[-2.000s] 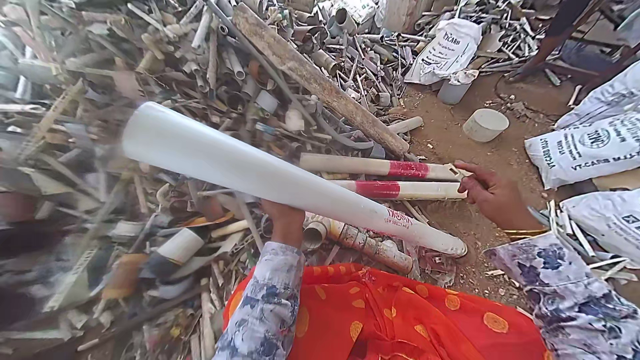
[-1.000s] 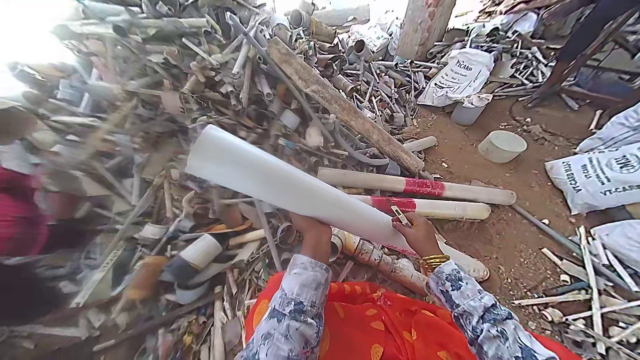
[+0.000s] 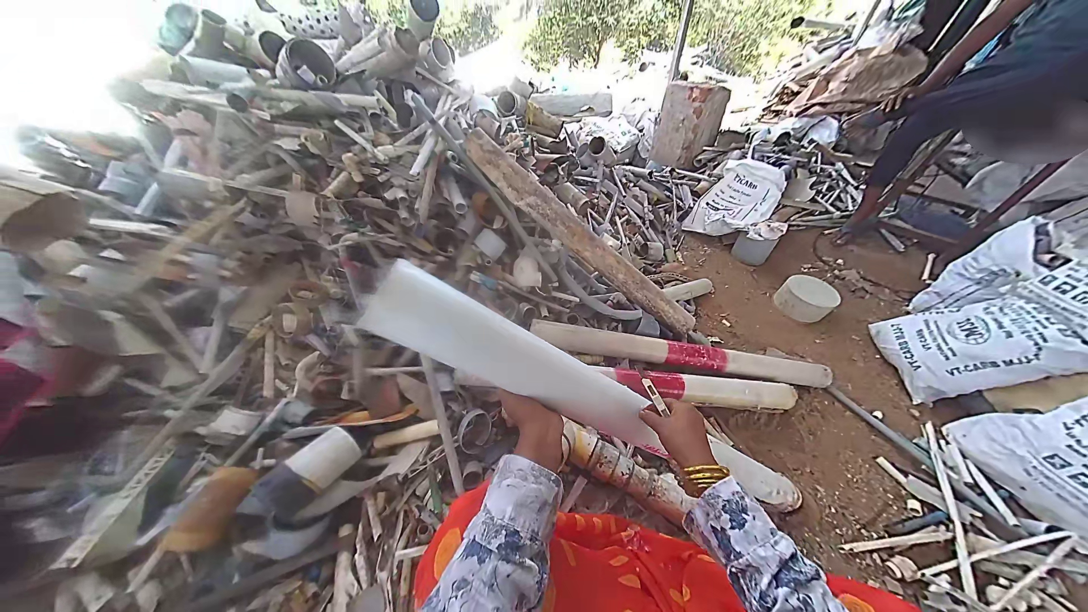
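A long white plastic pipe slants across the middle, its near end low on the right. My left hand grips it from its near side, fingers partly hidden beneath. In my right hand is a small blade-like tool, pointing up and held against the pipe's surface. Red marks show on the pipe beside that hand. Behind it lie two whitish pipes with red bands, the farther pipe and the nearer pipe. A stained pipe passes under the white one.
Heaped scrap pipes fill the left and back. A wooden beam leans on the heap. Printed sacks lie on the right, near a round whitish tub. Another person's legs show at upper right. Cut strips lie lower right.
My right hand has come left from beyond the pipe's low end onto the pipe, near my left hand. My left hand still holds the pipe. The view has tilted up somewhat.
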